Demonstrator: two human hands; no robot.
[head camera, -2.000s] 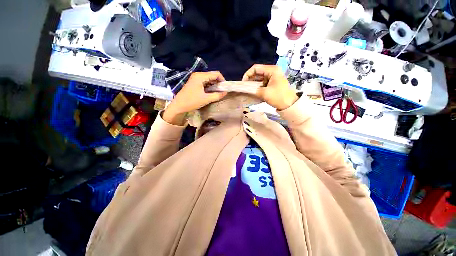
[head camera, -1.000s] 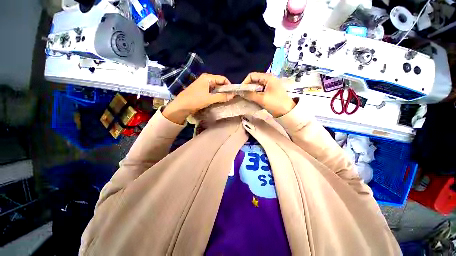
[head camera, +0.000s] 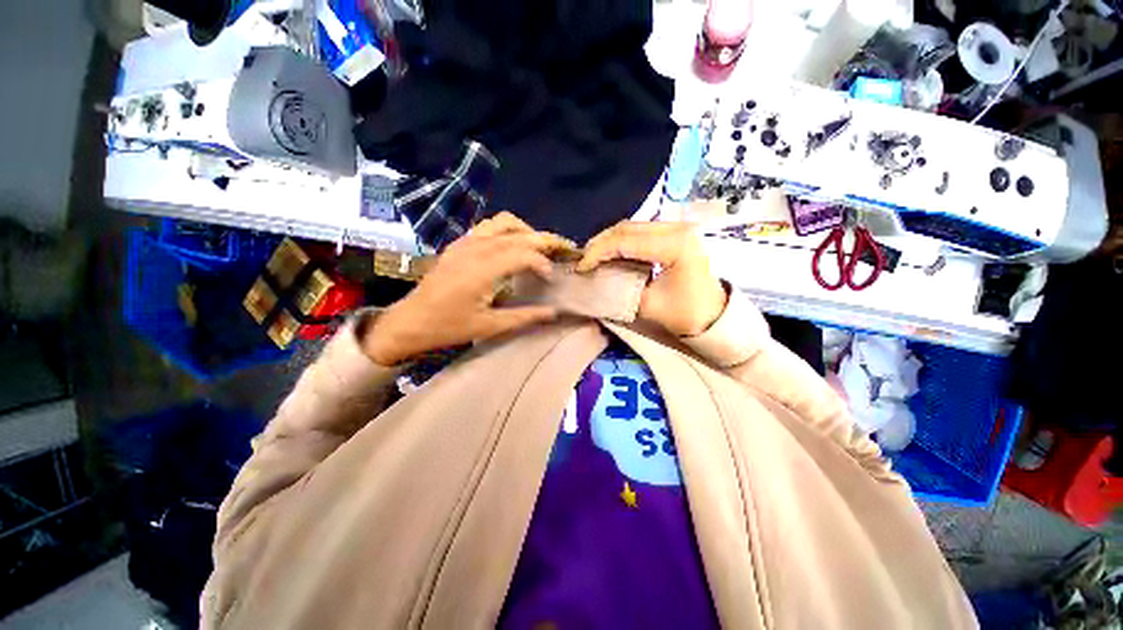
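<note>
A light brown folded strip (head camera: 599, 291) is stretched between my two hands, just above the front of the beige coat. My left hand (head camera: 474, 289) holds its left end, with fingers curled over it. My right hand (head camera: 665, 273) pinches its right end between thumb and fingers. The fingertips of both hands nearly meet at the strip's top edge. Part of the strip is hidden behind my fingers. Black cloth (head camera: 530, 111) lies beyond my hands, with a plaid strip (head camera: 451, 197) at its left edge.
A sewing machine (head camera: 289, 111) stands on the left and another (head camera: 899, 160) on the right. Red-handled scissors (head camera: 845, 259) lie on the right machine's table. Blue crates (head camera: 954, 418) stand below; the right one holds white pieces. A pink-topped container (head camera: 723, 37) stands near the right machine.
Both hands have come lower and closer to the coat, with their fingertips nearer together. The strip now shows a broader flat face. The plaid strip is more exposed than at first.
</note>
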